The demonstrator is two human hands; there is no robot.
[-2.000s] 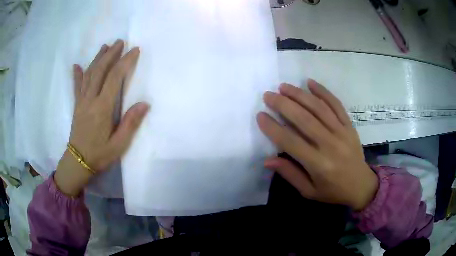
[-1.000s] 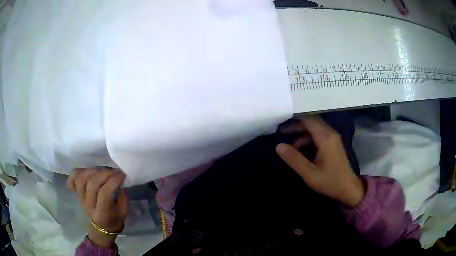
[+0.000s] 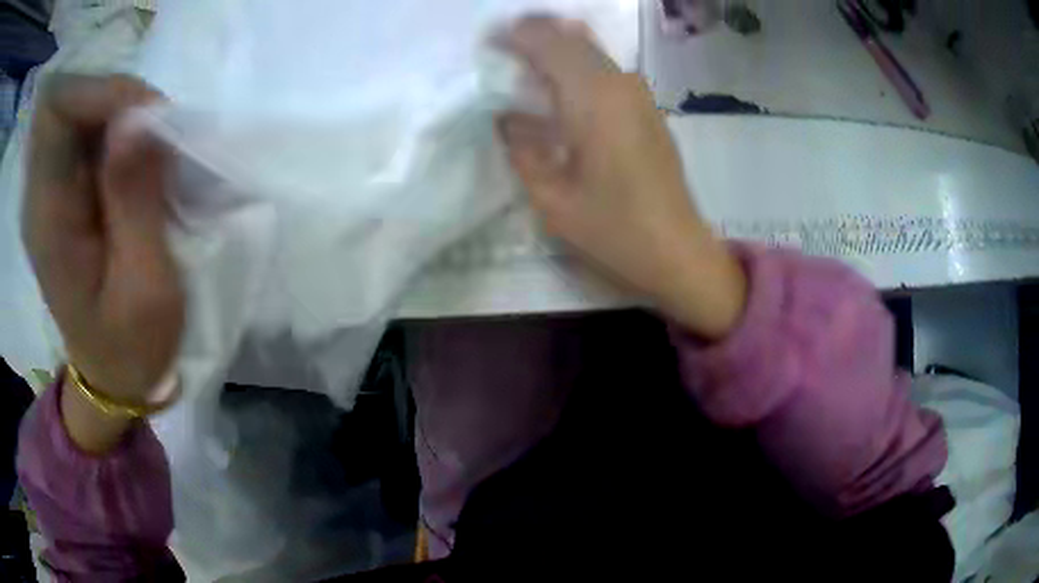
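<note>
A white fabric piece (image 3: 308, 148) is raised and bunched above the front of the machine table, blurred by motion, with a loose corner hanging below the table edge. My left hand (image 3: 114, 216) grips its left side at the far left. My right hand (image 3: 604, 159) grips the cloth at the upper middle, with fingers curled around a bunched part. The back of the piece runs out of the top of the picture.
The table's front strip (image 3: 820, 171) carries a printed ruler scale (image 3: 900, 237). Pink-handled snips (image 3: 889, 63) lie at the upper right, beside a dark tool. A dark patch marks the table edge. White cloth (image 3: 968, 444) lies low at the right, beyond my sleeve.
Both hands have moved up and now hold the fabric. My right hand has come from below the table edge onto the cloth. The flat, smooth fabric is now lifted and crumpled.
</note>
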